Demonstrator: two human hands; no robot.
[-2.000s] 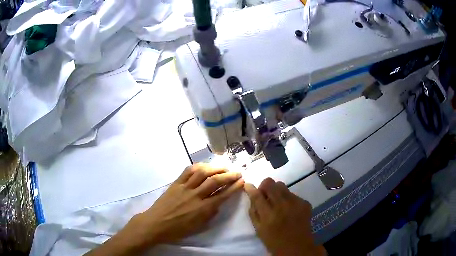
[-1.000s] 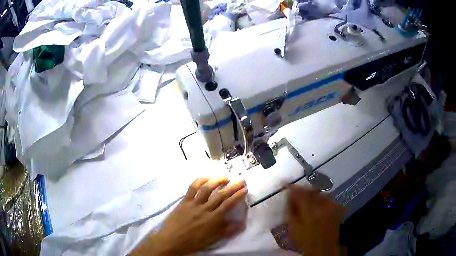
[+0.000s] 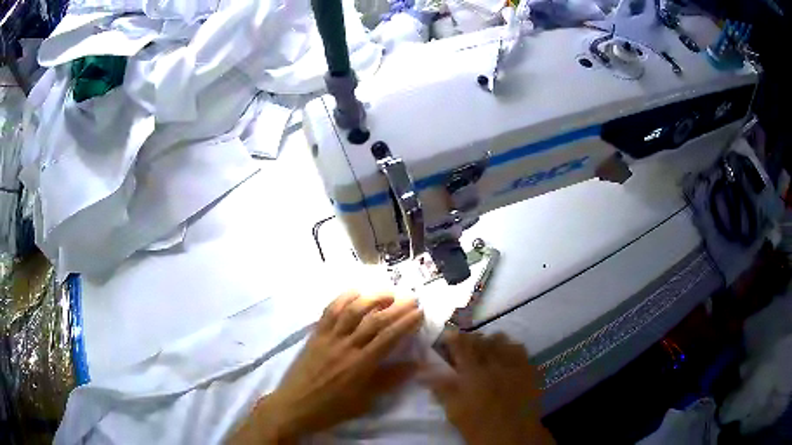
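Observation:
The white garment piece (image 3: 208, 382) lies across the front of the machine table and runs under both hands towards the needle. My left hand (image 3: 343, 365) presses and holds it down, fingertips just in front of the presser foot (image 3: 415, 271). My right hand (image 3: 486, 382) is partly blurred, its fingertips at the cloth's right edge and the outer end of the jointed metal guide arm (image 3: 480, 282). Whether it grips the cloth or the arm cannot be told. The sewing machine (image 3: 521, 113) stands behind the hands; glare hides the stitching spot.
A heap of white cloth (image 3: 174, 165) with a green part (image 3: 97, 76) lies left of the machine. A dark green rod (image 3: 330, 39) rises from the machine head. Black-handled scissors (image 3: 734, 204) lie on grey cloth at the table's right end.
The guide arm has swung from pointing right to pointing towards the hands. My right hand moved right, then back left near my left hand. The view has shifted slightly.

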